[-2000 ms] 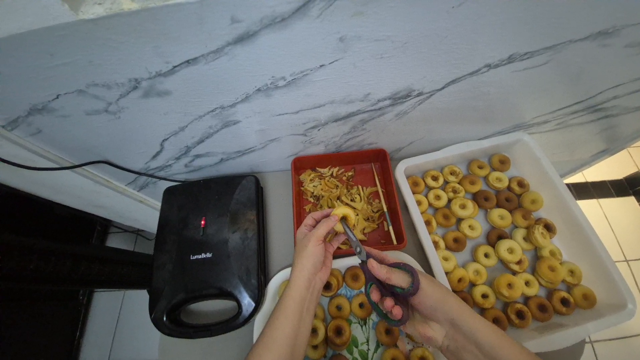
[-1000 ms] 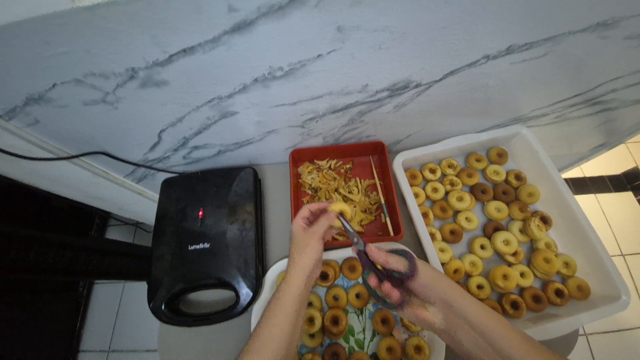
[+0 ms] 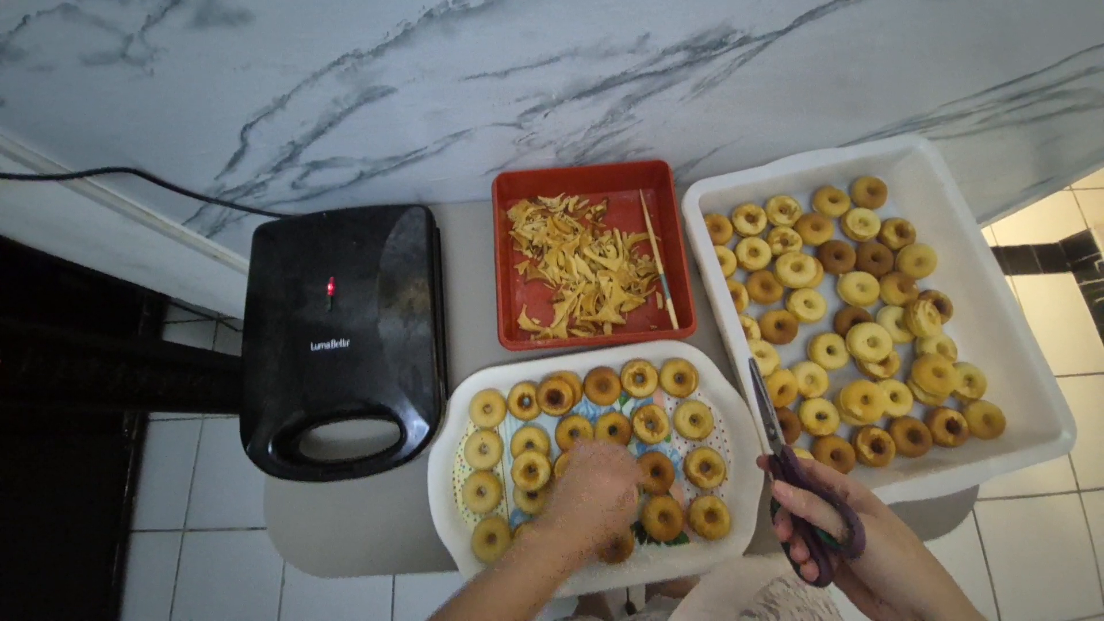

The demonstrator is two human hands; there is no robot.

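Note:
Held in my right hand point(image 3: 828, 526) is a pair of purple-handled scissors point(image 3: 789, 457), blades pointing up beside the large white tray point(image 3: 1026, 379) of mini doughnuts. My left hand point(image 3: 599, 487) is over the patterned white serving tray point(image 3: 457, 397), among the mini doughnuts point(image 3: 662, 517) laid on it. Its fingertips are hidden, so whether it grips a doughnut cannot be told. Behind the serving tray, a red plastic tray point(image 3: 509, 259) contains thin brown and yellow trimmings point(image 3: 586, 267) and a thin wooden stick point(image 3: 660, 259).
A closed black doughnut maker point(image 3: 345, 345) with a lit red light stands at the left, its cord point(image 3: 147, 177) running left along the marbled wall point(image 3: 414, 86). All stand on a grey table point(image 3: 354, 539) above a white tiled floor point(image 3: 216, 509).
My left hand, earlier holding a small doughnut at the scissor blades by the red tray, has moved down over the serving tray. My right hand has moved right with the scissors.

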